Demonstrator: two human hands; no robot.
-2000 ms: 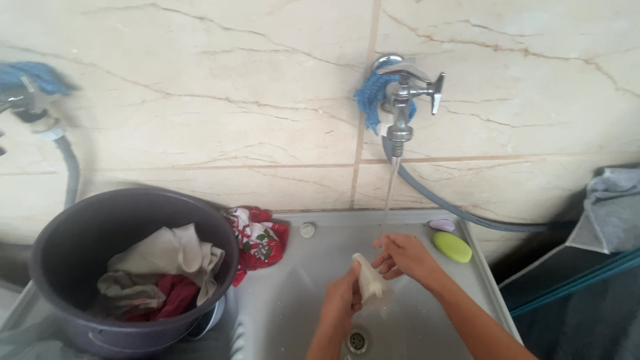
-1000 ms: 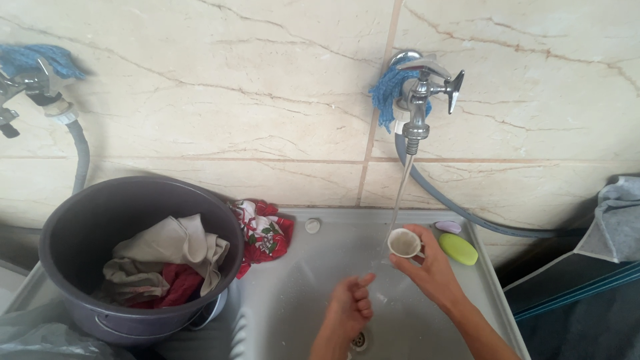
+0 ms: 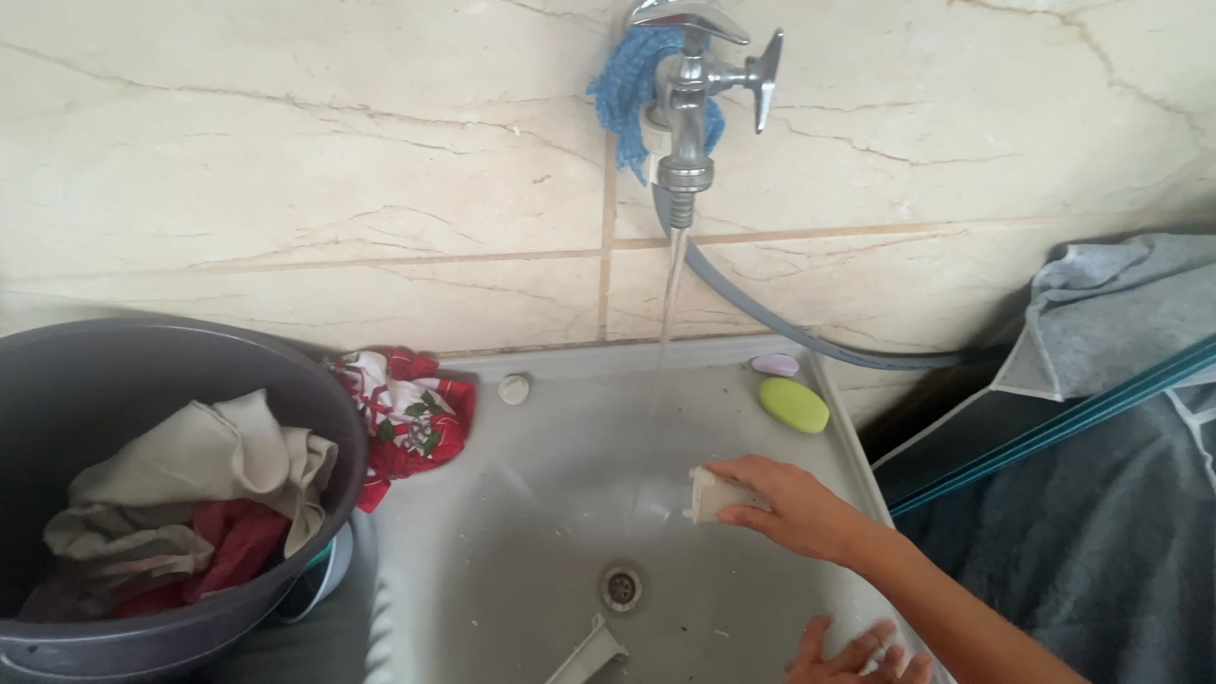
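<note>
My right hand (image 3: 793, 503) holds a small off-white plastic cup (image 3: 719, 496) on its side over the basin. The cup's mouth faces left, to the right of the stream of water. Low in the picture is my left hand (image 3: 855, 654), its fingers spread and wet, with nothing seen in them; its palm is cut off by the frame. Water runs from the chrome tap (image 3: 686, 133) into the grey sink basin (image 3: 532, 541). Below the drain (image 3: 621, 589) lies a pale plastic piece (image 3: 591, 654), partly out of view.
A dark bucket (image 3: 350, 427) with cloths (image 3: 199, 456) stands left, beside a red patterned cloth (image 3: 418, 418). A white cap (image 3: 514, 389), green soap (image 3: 794, 405) and lilac soap (image 3: 775, 365) sit on the rim. A grey hose (image 3: 760, 313) runs right toward grey fabric (image 3: 1121, 304).
My right hand has moved the cup lower, away from the tap, and tipped it sideways. My left hand has moved right and down. The view has shifted closer to the sink.
</note>
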